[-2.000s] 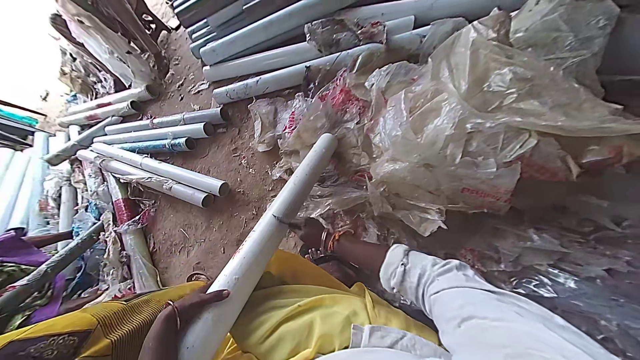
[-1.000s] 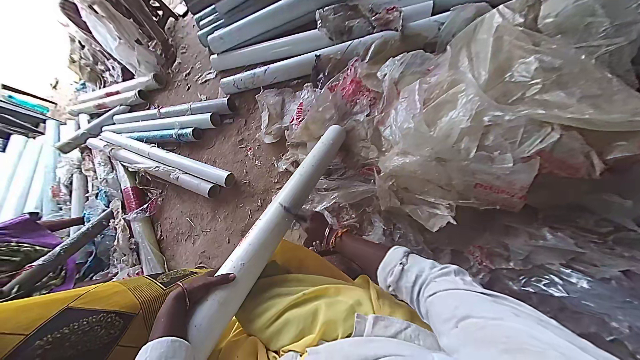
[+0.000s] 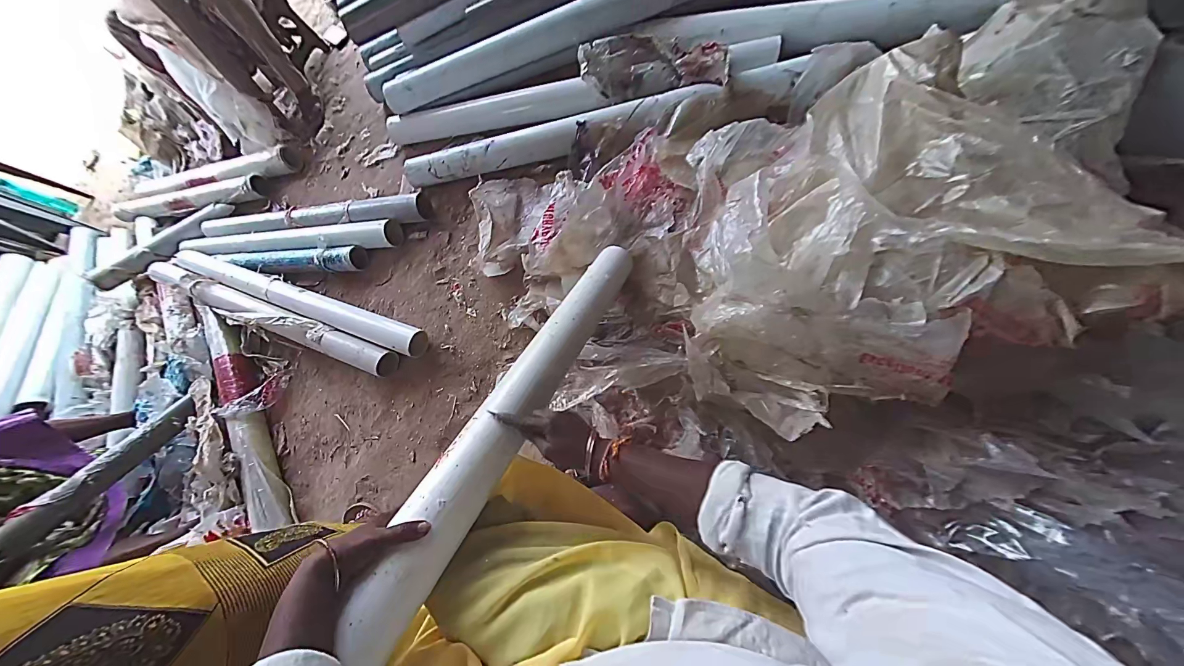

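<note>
A pale plastic pipe (image 3: 462, 462) slants across my lap, over yellow cloth (image 3: 555, 573), its far end on crumpled plastic sheeting. My left hand (image 3: 361, 564) rests on the pipe's near part, thumb across the top, the fingers wrapped on its far side. My right hand (image 3: 569, 439) is beside the pipe's middle, closed around a small dark tool whose thin blade (image 3: 513, 421) lies against the pipe wall. The tool's handle is hidden in the hand, so its exact kind cannot be told.
Loose pipes (image 3: 305, 305) lie on the dirt floor ahead to the left. A stack of long pipes (image 3: 555, 102) lies at the top. Crumpled plastic sheeting (image 3: 832, 277) covers the right side. At the left edge another person's arm (image 3: 92, 425) and purple cloth (image 3: 65, 453) are visible.
Both hands stay at the pipe throughout, the right with the blade near its middle. The view has shifted slightly.
</note>
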